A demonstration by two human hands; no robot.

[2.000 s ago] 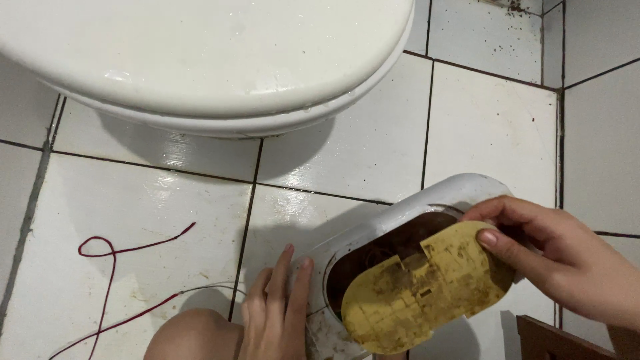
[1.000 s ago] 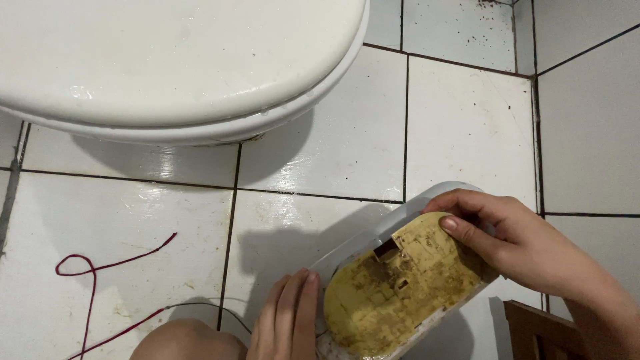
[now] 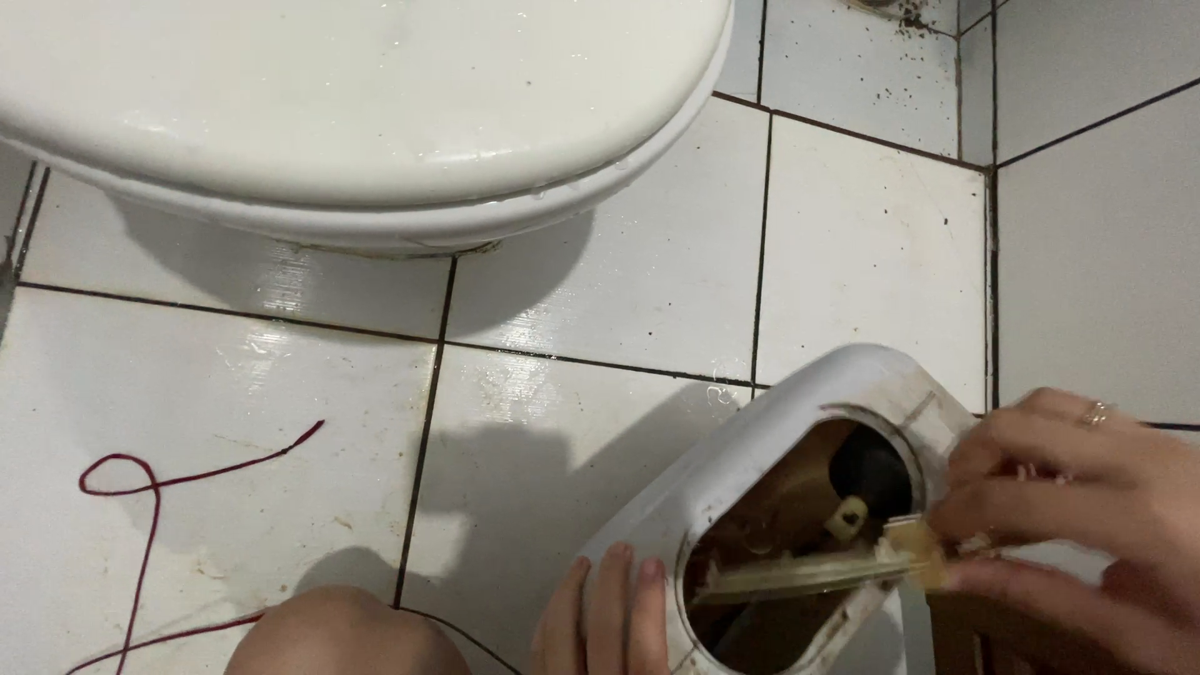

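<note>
A white toilet cistern (image 3: 750, 422) stands at the lower right, with an oval opening in its top. Dark water or shadow fills the opening, where a yellowish plastic fitting (image 3: 847, 518) and a black part (image 3: 872, 469) show. My left hand (image 3: 605, 609) rests its fingers on the cistern's near left side. My right hand (image 3: 1059, 506), with a ring on one finger, is blurred at the opening's right edge. It pinches a thin yellowish plate (image 3: 806, 574), seen nearly edge-on, which reaches across the opening. How far the plate dips inside, I cannot tell.
A toilet with its white lid (image 3: 375, 94) down fills the upper left. A dark red cord (image 3: 141, 562) lies looped on the tiled floor (image 3: 562, 412) at left. My bare knee (image 3: 347, 637) shows at the bottom. Tiled wall (image 3: 1097, 281) bounds the right; a brown object (image 3: 956, 628) sits below my right hand.
The yellow plate lay face-up over the cistern's opening; my right hand has turned it nearly edge-on, and the opening now shows. My left hand stays at the cistern's left side.
</note>
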